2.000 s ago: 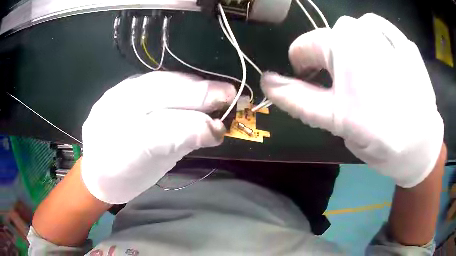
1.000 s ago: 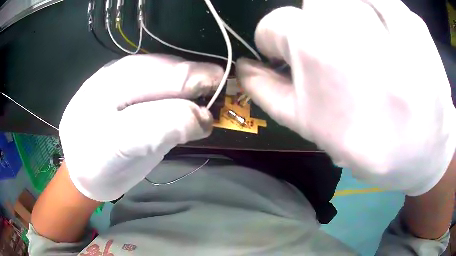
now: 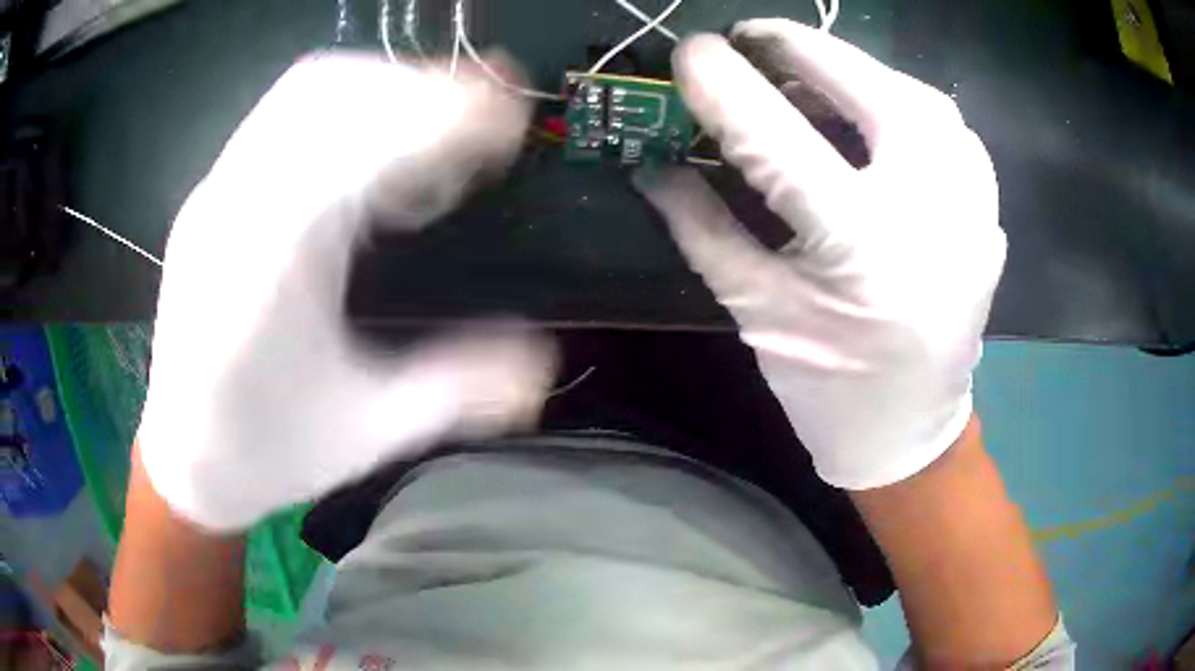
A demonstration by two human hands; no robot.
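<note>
The circuit board [image 3: 629, 121] shows its green solder side, near the middle of the mat. A small red part [image 3: 556, 127] sits at its left edge. My gloved right hand [image 3: 819, 216] holds the board's right end between thumb and fingers. White lead wires [image 3: 638, 38] run up from the board's top edge. My gloved left hand [image 3: 315, 282] is left of the board, blurred, with thumb and fingers wide apart. Solder wire [image 3: 112, 233] sticks out left of that hand, and a short thin end shows by its thumb; how it lies against the hand is hidden.
Clear sleeved terminals [image 3: 409, 22] are cut off at the top edge. The dark mat [image 3: 1088, 223] ends in a front edge above the blue floor [image 3: 1088, 439]. A green mesh basket [image 3: 98, 426] and a blue bin [image 3: 37, 439] are at lower left. A yellow rectangle [image 3: 1135, 33] is at upper right.
The board has turned from its tan side to its green side and sits higher in the view. My right hand now holds it. My left hand has opened and let go of the white wire.
</note>
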